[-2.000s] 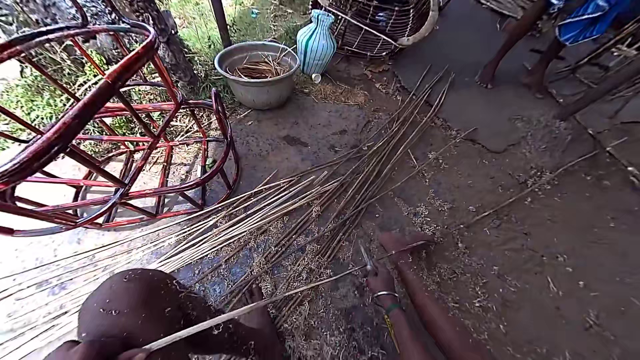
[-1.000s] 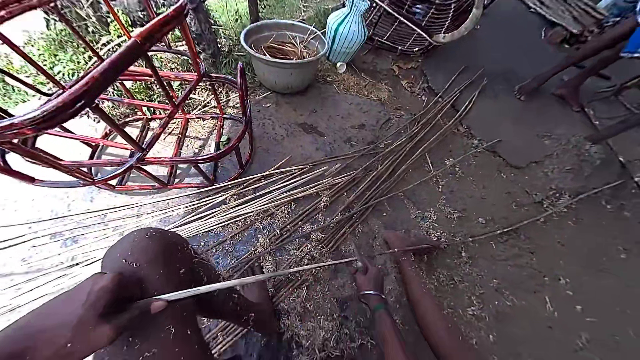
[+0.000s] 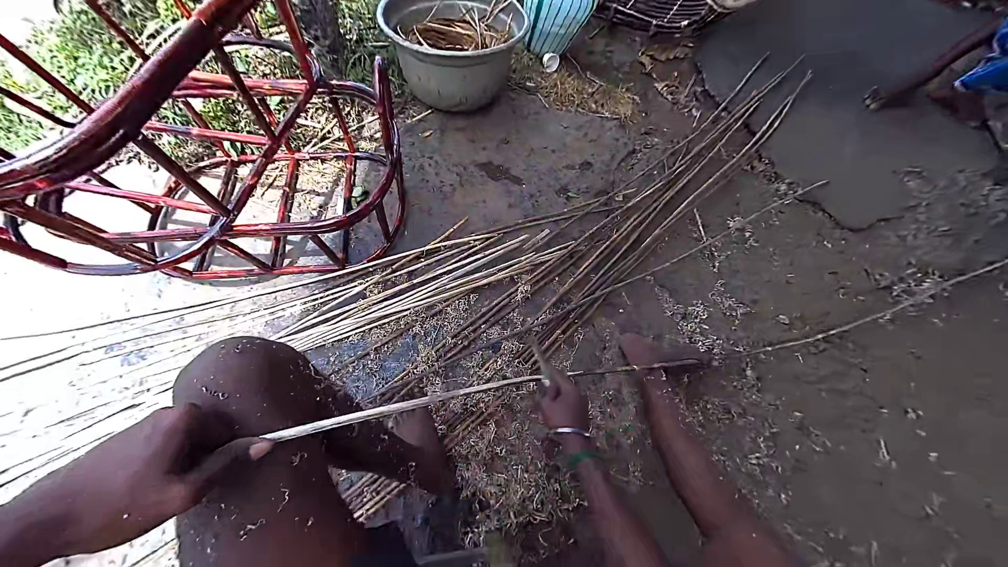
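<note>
My left hand (image 3: 209, 461), above my raised knee, grips the pale end of a long thin cane (image 3: 409, 403). The cane slants up to the right across my other foot and out to the right edge, pale on the left and darker on the right. My right hand (image 3: 563, 405), with a metal bangle at its wrist, is closed on a knife (image 3: 542, 361) whose blade rests against the cane. Beyond my hands lies a heap of thin canes, the pale ones (image 3: 441, 291) on the left and the brown ones (image 3: 654, 213) on the right.
A red-brown cane frame (image 3: 260, 232) stands at the upper left. Behind the heap are a grey basin (image 3: 457, 75) with shavings, a striped container (image 3: 555, 27) and a woven basket (image 3: 657, 14). Shavings (image 3: 512, 488) litter the ground. Another person's leg (image 3: 933, 67) is at upper right.
The view has shifted across the two seconds. My left hand stays on the cane's end, and my right hand stays beside the cane with the knife.
</note>
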